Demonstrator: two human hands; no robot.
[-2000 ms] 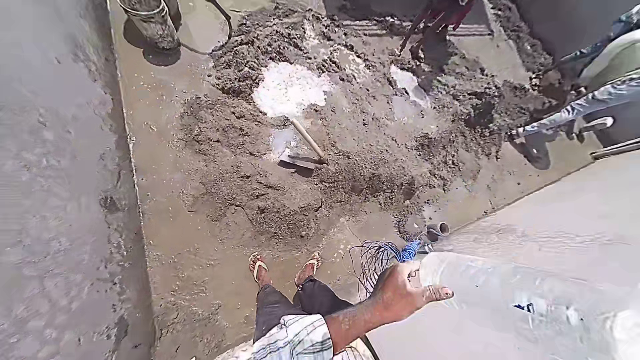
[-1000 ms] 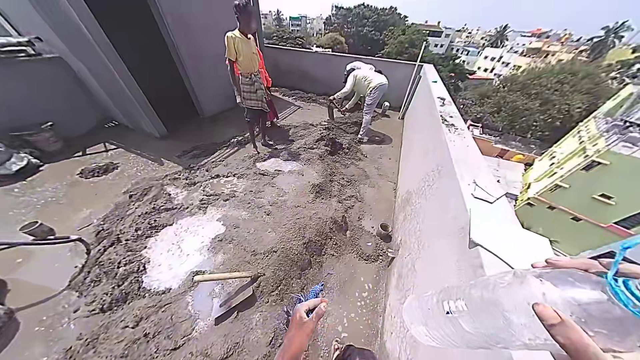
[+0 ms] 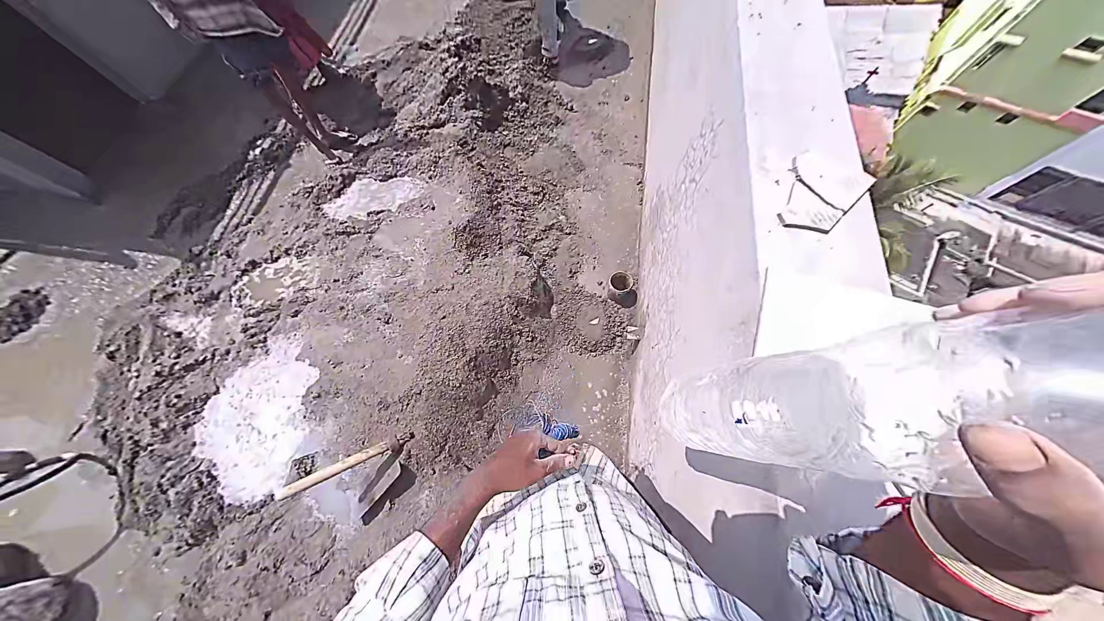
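My right hand [image 3: 1026, 457] grips a large clear plastic bottle [image 3: 871, 405], its thumb and fingers on either side of it, at the right, close to the camera. The bottle lies tilted over the low parapet wall. My left hand [image 3: 528, 461] is by the front of my checked shirt, fingers curled; whether it holds a small blue item at the fingertips is not clear. Just beyond it a blue cord bundle [image 3: 559, 429] lies on the ground. A hoe with a wooden handle [image 3: 332, 471] rests on the wet sand mix, beside a white patch [image 3: 259, 418].
A parapet wall [image 3: 699, 216] runs along the right, with a broken slab [image 3: 824, 194] on top. A small round pot [image 3: 621, 283] stands near its foot. Heaped mortar or sand [image 3: 466, 319] covers the floor. One person [image 3: 285, 78] stands upper left; another's leg shows at top. A hose [image 3: 112, 483] curves at left.
The view has tipped downward since one second ago. My left hand, raised with fingers apart in that frame, is now lower against my shirt. The bottle stays in my right hand.
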